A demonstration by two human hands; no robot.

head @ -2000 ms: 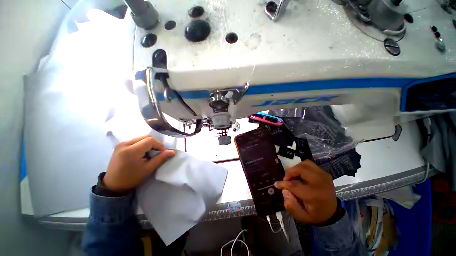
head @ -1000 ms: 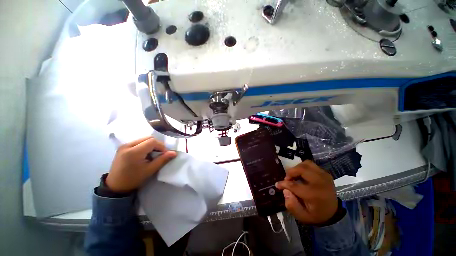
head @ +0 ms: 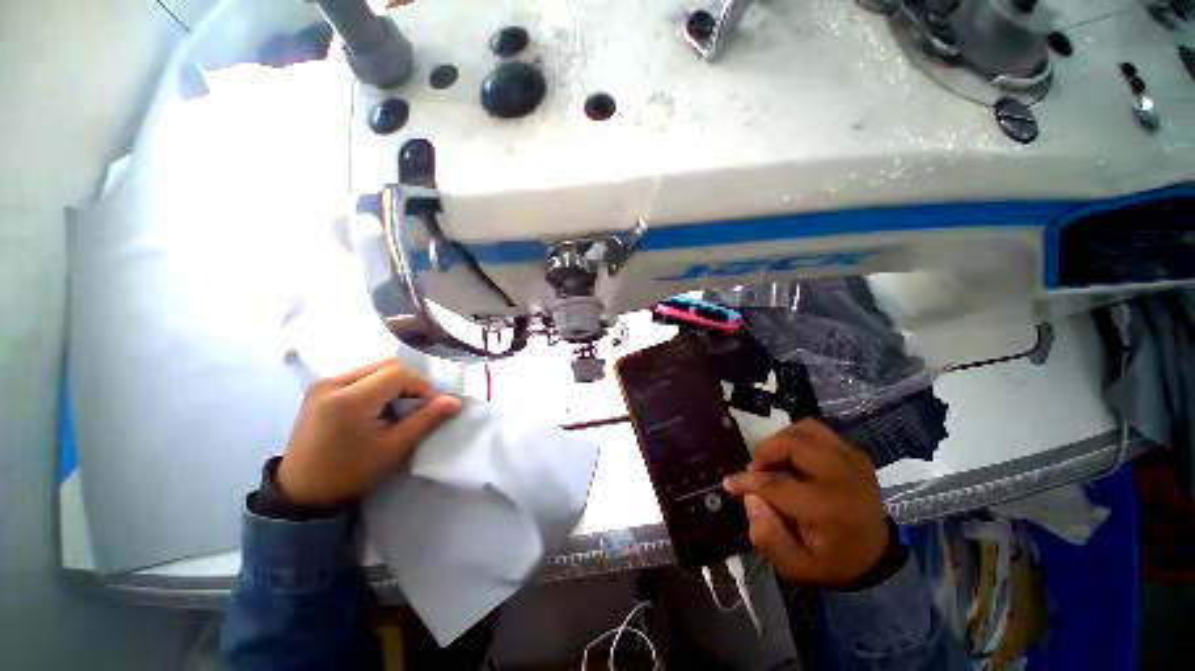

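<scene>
My left hand (head: 360, 433) pinches a light grey fabric piece (head: 492, 511) between thumb and fingers. The piece lies left of the phone and its lower corner hangs over the table's front edge. My right hand (head: 815, 505) is at the right edge of a black smartphone (head: 682, 452), with a fingertip on the lower part of its lit screen. The phone lies on the table with a white cable at its lower end. The needle area of the sewing machine (head: 577, 315) is above the fabric; the fabric's upper left part is lost in glare.
The white machine head (head: 786, 144) spans the top. Pink-and-blue snips (head: 697, 313), black trim pieces (head: 756, 396) and a clear plastic bag (head: 845, 344) lie under the arm. A large grey panel (head: 170, 433) is at left. A blue bin (head: 1094, 577) with scraps is below right.
</scene>
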